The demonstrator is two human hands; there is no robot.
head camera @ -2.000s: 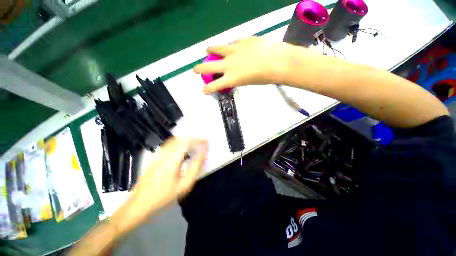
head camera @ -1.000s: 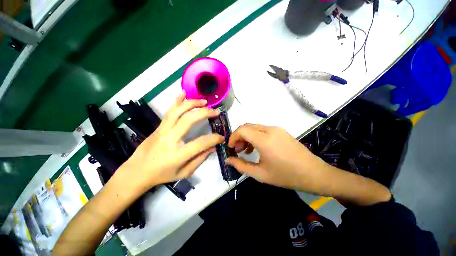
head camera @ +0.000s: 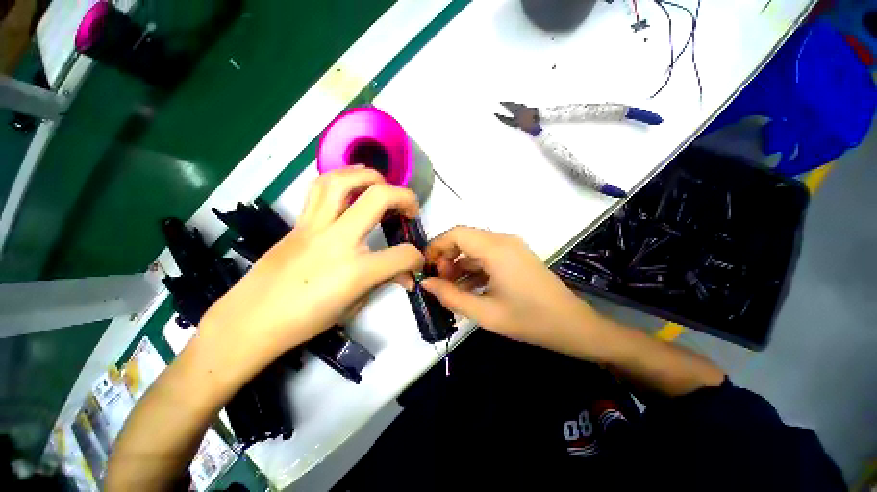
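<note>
A dryer barrel with a magenta end ring (head camera: 363, 144) stands on the white worktop, its ring facing up. Its black handle shell (head camera: 430, 312) points toward the bench's front edge, with red wire showing near the neck. My left hand (head camera: 332, 252) lies over the neck, its fingers on the barrel and the handle. My right hand (head camera: 500, 279) is at the handle's middle, thumb and forefinger pinched close to my left fingertips. What they pinch is hidden; a thin wire end sticks out at the handle's lower end.
A pile of black handle shells (head camera: 255, 399) lies at the left. Diagonal cutters (head camera: 567, 125) lie at the right. A black parts bin (head camera: 673, 250) and a blue stool (head camera: 827, 106) are beyond the front edge. Another barrel (head camera: 558, 10) is at the top; a magenta-ended unit (head camera: 93, 26) is upper left.
Over the last second the view has shifted slightly. Both hands remain on the handle, with my left fingers drawn closer to my right fingertips. Earlier, my left hand was away by the pile.
</note>
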